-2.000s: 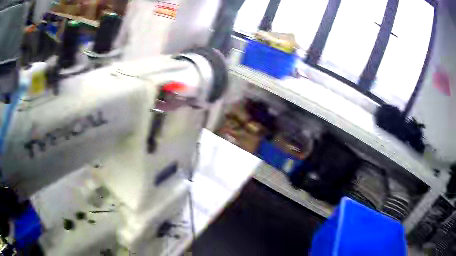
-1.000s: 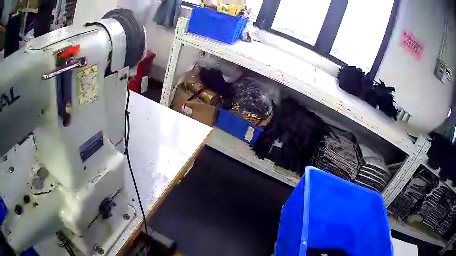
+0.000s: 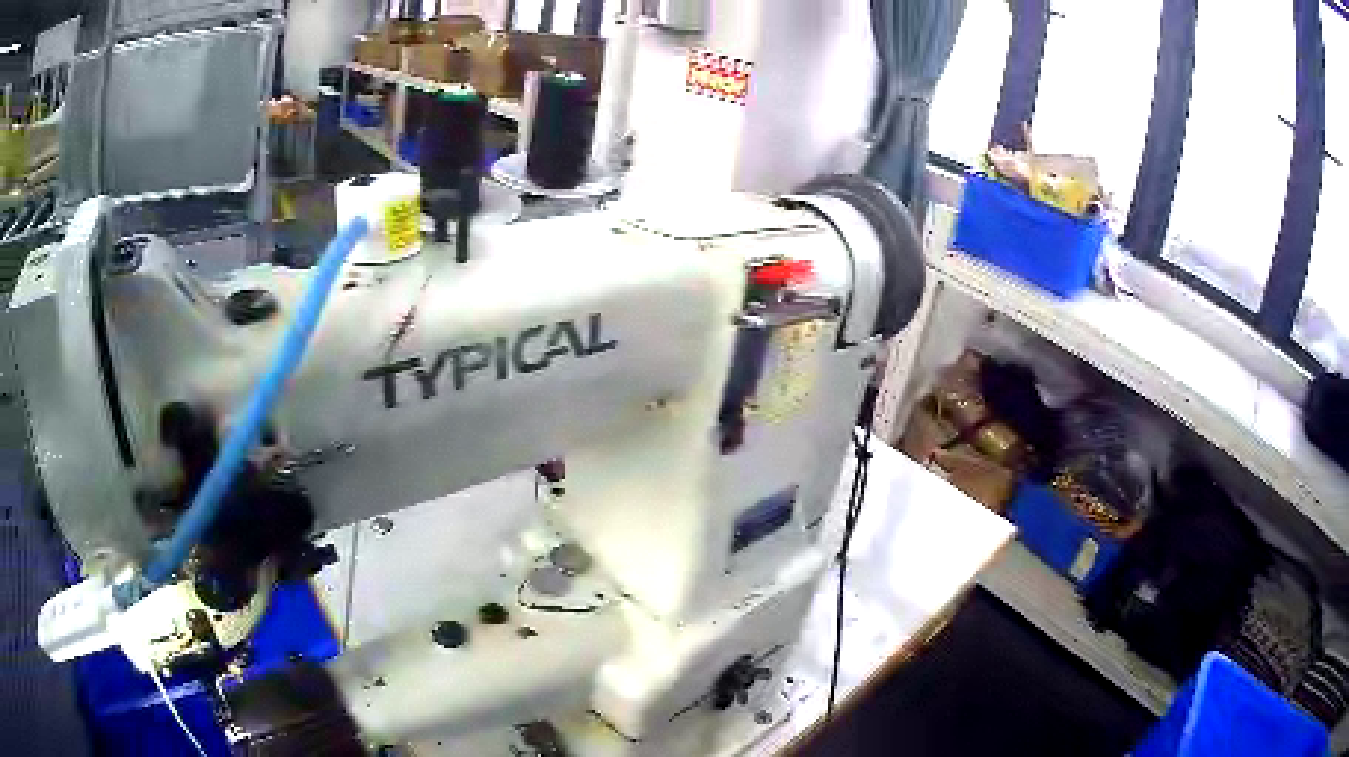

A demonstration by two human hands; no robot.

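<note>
The off-white sewing machine (image 3: 503, 362) marked "TYPICAL" fills the near view, with its dark handwheel (image 3: 883, 259) at the right end. A light-blue hose (image 3: 259, 399) runs down across its left end to a small white part (image 3: 82, 618). Two black thread cones stand behind the arm, one of them nearer the pillar (image 3: 559, 130). A white cylinder with a yellow label (image 3: 382, 218) is on top of the arm. Neither of my hands is in the picture.
The white table (image 3: 925, 540) extends right of the machine. A blue bin (image 3: 1235, 717) is cut off at the lower right; another blue bin (image 3: 303, 629) shows behind the machine's left end. White shelves (image 3: 1169, 392) under the windows hold a blue box (image 3: 1031, 234) and dark bundles.
The view has swung left. The machine has shifted right in the picture and its left end now shows; the blue bin has moved towards the lower right corner.
</note>
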